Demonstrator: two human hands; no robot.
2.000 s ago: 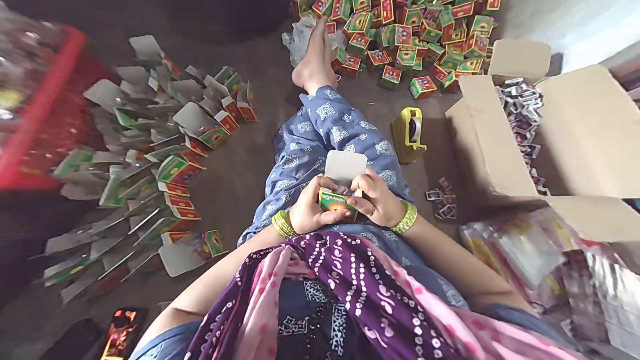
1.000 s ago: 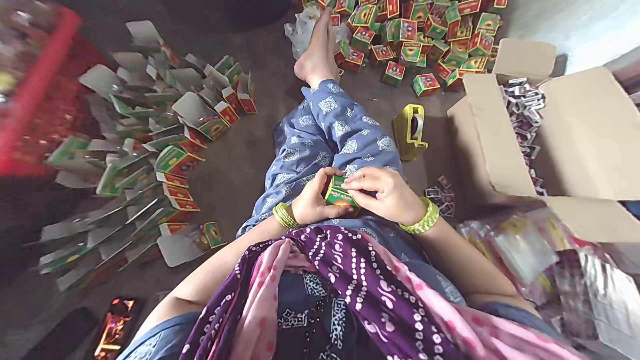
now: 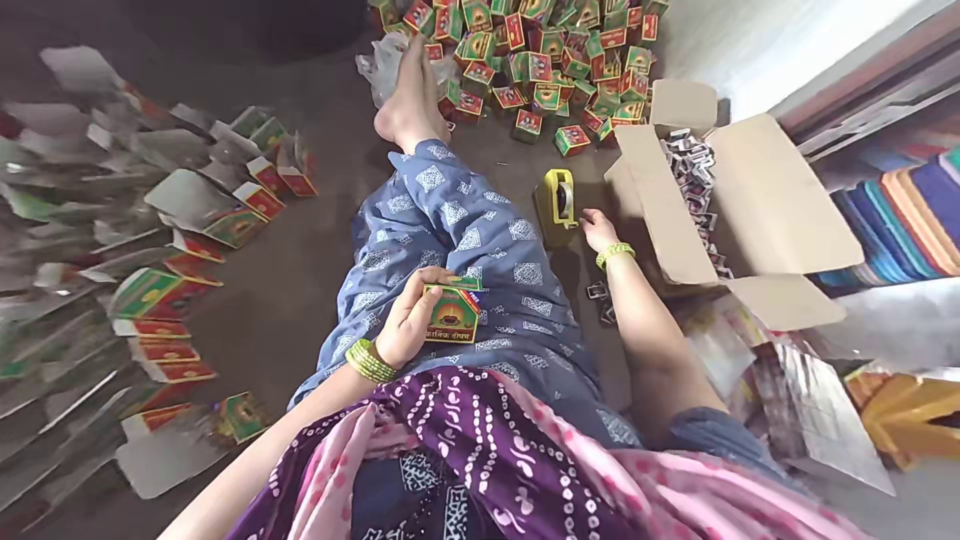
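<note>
My left hand (image 3: 409,315) holds a small green and red printed cardboard box (image 3: 452,315) on my lap, its thumb on the front and its fingers over the top edge. The box's top looks folded down. My right hand (image 3: 598,229) is at the cutting end of a yellow tape dispenser (image 3: 557,199), which stands on the floor to the right of my legs with a roll of tape in it. The fingers are bent close together; whether a piece of tape is between them cannot be made out.
Many closed boxes (image 3: 529,67) lie heaped beyond my foot, near a clear plastic bag (image 3: 386,64). Rows of open-flapped boxes (image 3: 157,292) stand at the left. An open carton (image 3: 780,202) with small packets (image 3: 694,176) is at the right, with plastic packaging (image 3: 810,405) nearer me.
My right hand has left the box and reached out right to the tape dispenser. The box's raised flap, seen earliest, is down. My left hand still holds the box on my lap.
</note>
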